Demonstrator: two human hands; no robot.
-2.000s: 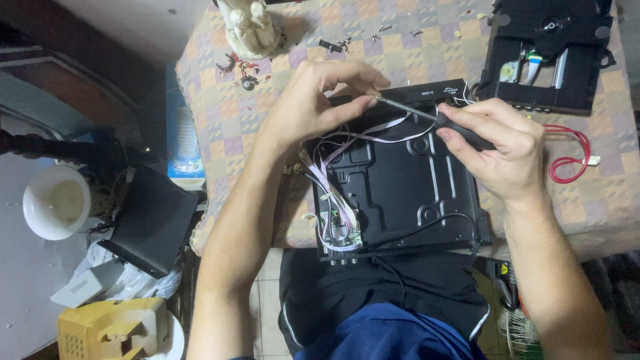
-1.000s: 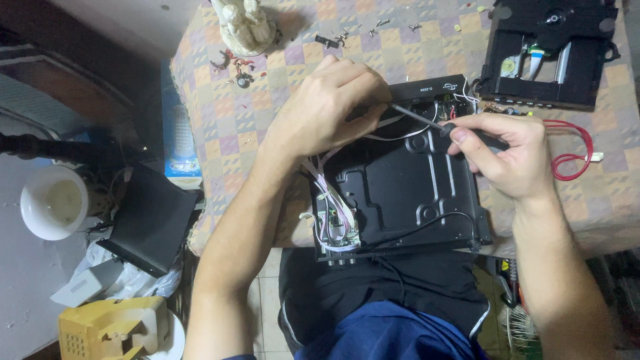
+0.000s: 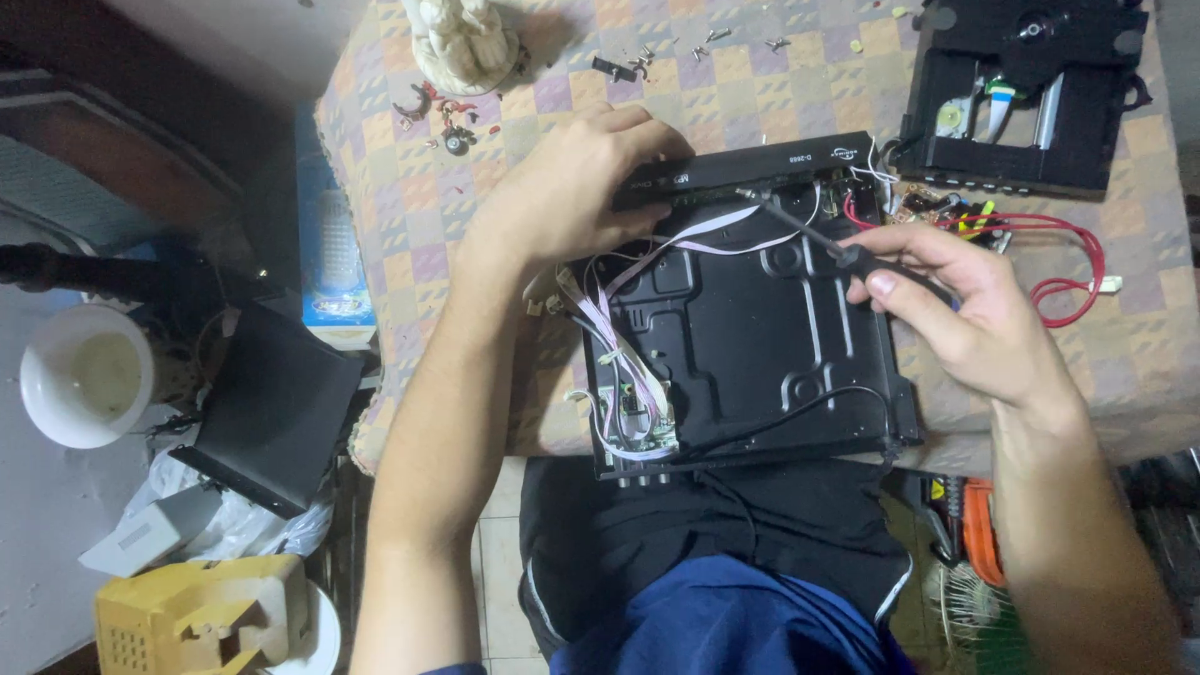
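The black metal chassis of a disc player [image 3: 741,328] lies uncovered at the table's near edge. My left hand [image 3: 600,178] grips the left end of its front panel [image 3: 750,164]. In my right hand [image 3: 947,291] is a screwdriver [image 3: 848,258], whose tip points up and left to the inner side of that panel. Ribbon cables [image 3: 614,347] run from a small green circuit board [image 3: 642,422] at the chassis's near left corner toward the panel. A black cable [image 3: 797,412] crosses the chassis floor.
A black disc drive unit [image 3: 1012,164] is at the back right, near a circuit board [image 3: 937,206] and red wires [image 3: 1092,253]. Screws [image 3: 698,52], small parts [image 3: 455,141] and a cream figurine [image 3: 459,47] stand or lie along the back. A black cover [image 3: 277,412] is off the table at left.
My left hand has shifted left along the front panel, and more of the panel now shows. The screwdriver stays in my right hand, its tip now clear of the left fingers.
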